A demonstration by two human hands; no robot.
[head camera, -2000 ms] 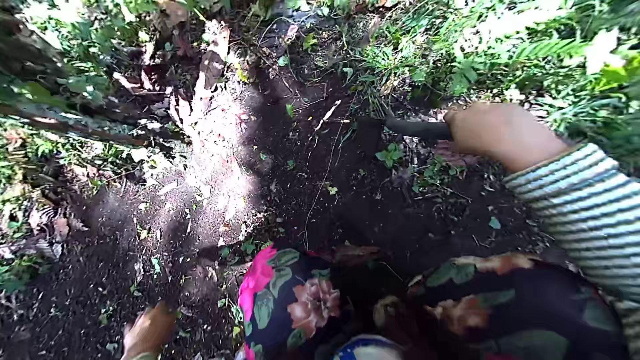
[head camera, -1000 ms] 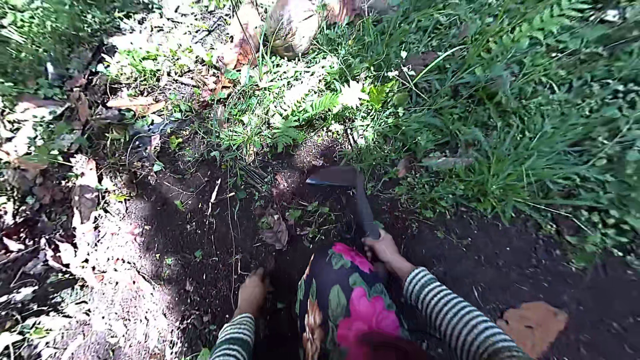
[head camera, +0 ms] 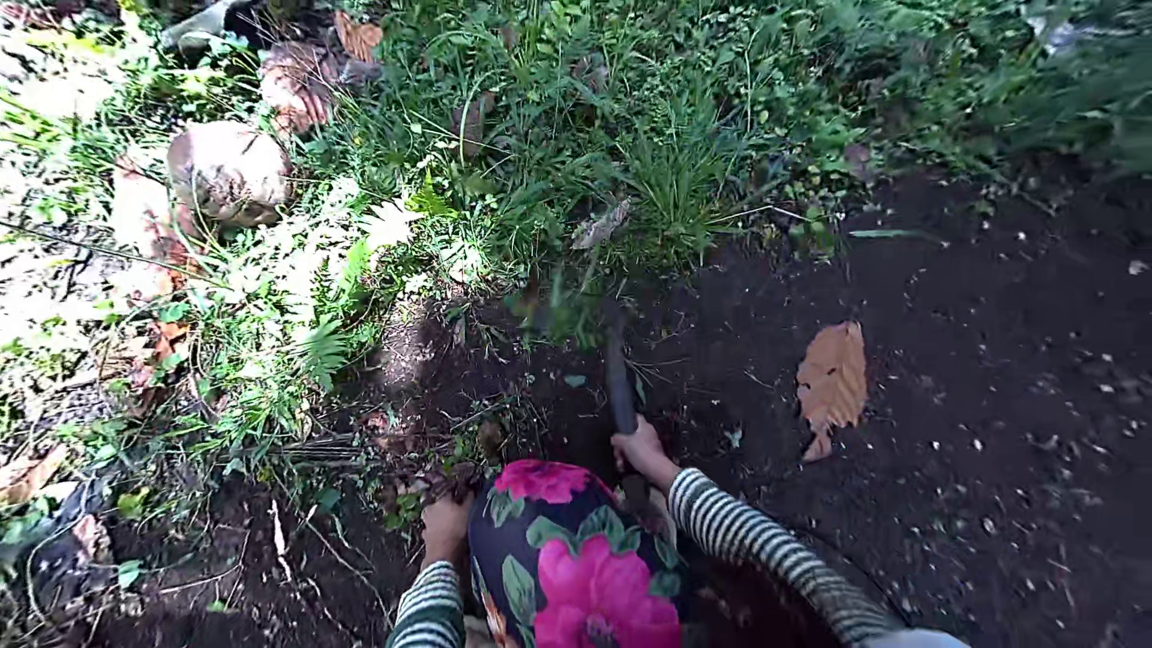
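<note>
My right hand [head camera: 643,452] is closed round the dark handle of a hand hoe [head camera: 618,382], right of my knee. The hoe's head is blurred among weeds at the edge of the grass [head camera: 666,198], so its blade does not show clearly. Low in the view, left of the knee, my left hand [head camera: 447,524] is down by uprooted weeds and dry leaf bits [head camera: 450,481]; its fingers are partly hidden, and I cannot tell whether they grip anything. Dark bare soil [head camera: 720,360] lies around the hoe.
A pale rounded stone [head camera: 229,173] sits in the upper left beside more stones or dry leaves. A large brown dry leaf [head camera: 832,378] lies on the soil at the right. Ferns [head camera: 324,351] grow left of the hoe, and roots and twigs [head camera: 279,540] lie at the lower left.
The view has swung to the right. A second ago the hoe's blade showed plainly at the grass edge; now its head is blurred among weeds. My right hand stays on the handle.
</note>
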